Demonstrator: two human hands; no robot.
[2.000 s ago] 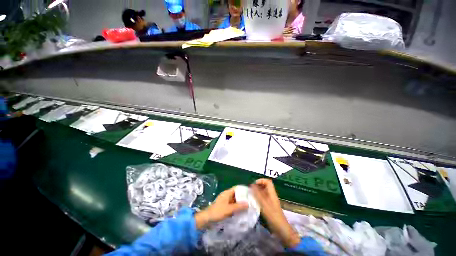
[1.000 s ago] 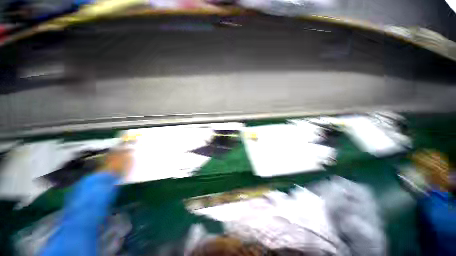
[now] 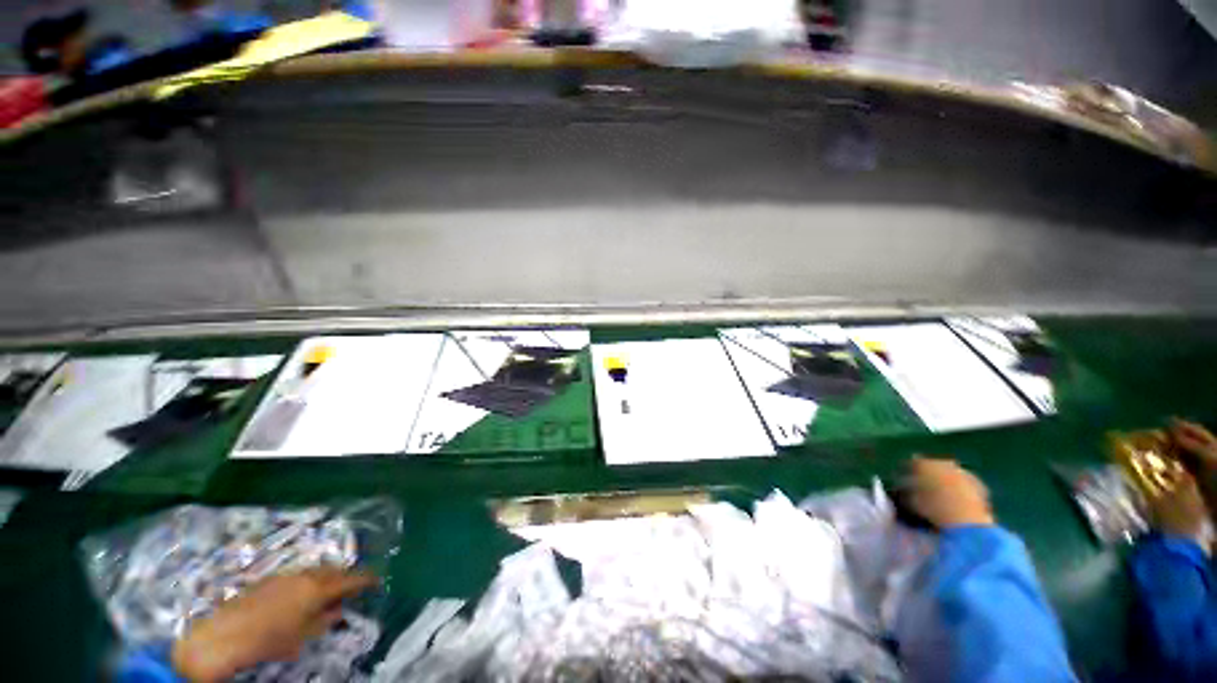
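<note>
My left hand (image 3: 274,620) is over the clear bag of coiled white cables (image 3: 214,554) at the lower left, index finger stretched out; no held thing shows. My right hand (image 3: 945,494) is at the right edge of the heap of whitish bagged accessories (image 3: 667,587), by a crumpled greyish bag; its fingertips are hidden and blurred, so I cannot tell if it grips one. A tan-gold tray edge (image 3: 607,507) shows behind the heap.
Tablet boxes (image 3: 521,394) with white panels (image 3: 681,400) lie in a row along the back of the green belt (image 3: 1148,367). A neighbour's hands (image 3: 1181,494) in blue sleeves hold yellowish contents at the right. A grey partition (image 3: 601,227) with a shelf stands behind.
My view has swung to the right. My hands were together over a white item, then moved apart; my left hand has come from the boxes down to the cable bag.
</note>
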